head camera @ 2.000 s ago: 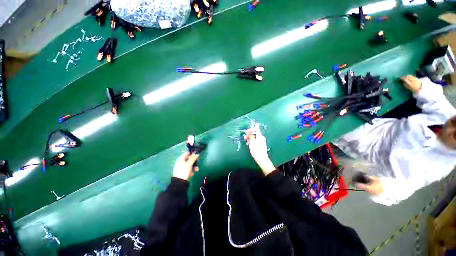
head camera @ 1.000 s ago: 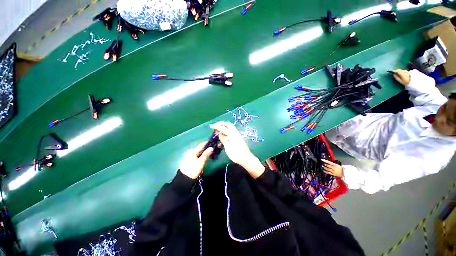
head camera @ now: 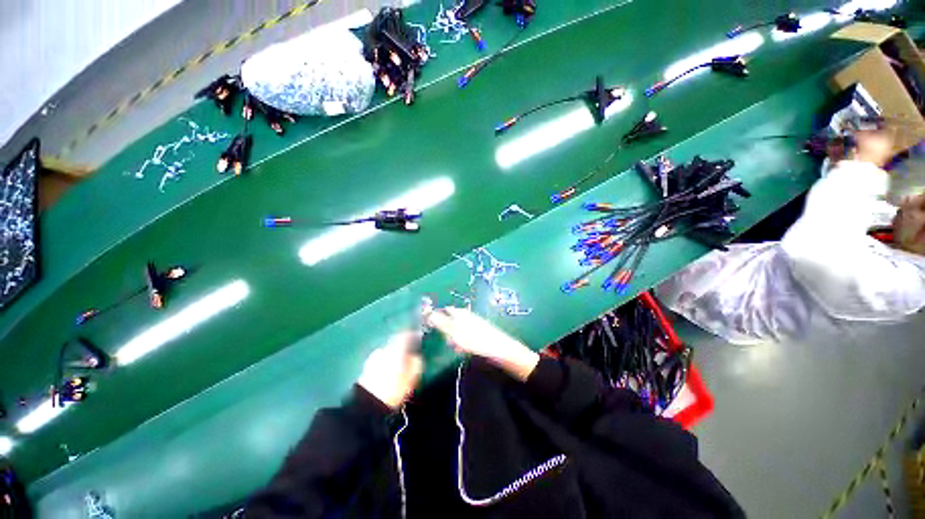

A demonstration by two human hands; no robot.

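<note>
My left hand (head camera: 394, 367) is over the near bench edge, blurred, its fingers closed around a dark black end piece (head camera: 419, 335). My right hand (head camera: 475, 337) is beside it, its fingertips at the upper end of that piece; whether they pinch a small part is too blurred to tell. Small silvery-white parts (head camera: 492, 279) lie scattered on the bench just beyond my right hand. A fan-shaped heap of black cable leads (head camera: 685, 203) lies to the right, its red and blue tips towards me.
Single leads (head camera: 355, 219) lie along the green belt. A clear bag of parts (head camera: 309, 73) and black end pieces sit on the far side. A red crate (head camera: 695, 400) is below the bench. A worker in white (head camera: 847, 238) is at the right beside a cardboard box (head camera: 877, 86).
The view has shifted, and leads on the belt sit further left. My right hand has gone from the silvery-white parts to the piece in my left hand. The neighbouring worker has moved towards the box.
</note>
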